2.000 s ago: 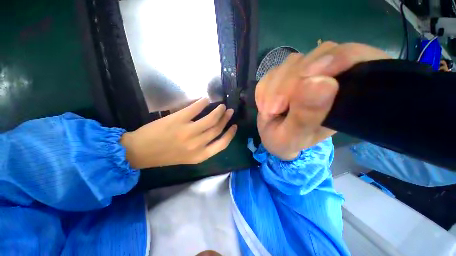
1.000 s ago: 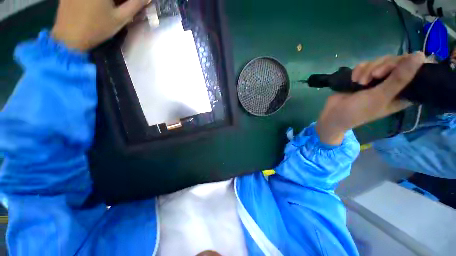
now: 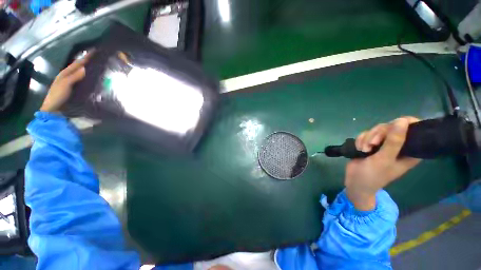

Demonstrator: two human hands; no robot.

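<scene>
The opened tablet unit (image 3: 158, 100) in its black frame (image 3: 203, 124) is at the upper left, blurred and turned at a slant, its silvery panel bright. My left hand (image 3: 66, 87) holds the frame at its left end; the fingertips are partly hidden. My right hand (image 3: 377, 158) is closed around the black electric screwdriver (image 3: 435, 138), whose thin bit points left towards the screw dish. The round grey screw dish (image 3: 283, 155) lies on the green mat (image 3: 211, 211), with dark specks at its right side.
A pale rail (image 3: 316, 64) curves across behind the mat. Another framed unit (image 3: 167, 26) lies beyond it at the top, and one more (image 3: 8, 213) is at the left edge. A cord (image 3: 440, 79) runs down to the screwdriver. A blue object (image 3: 473, 66) is at the right edge.
The view has shifted. The framed unit has moved left, away from the dish, and turned, with my left hand on it. My right hand still holds the screwdriver right of the dish.
</scene>
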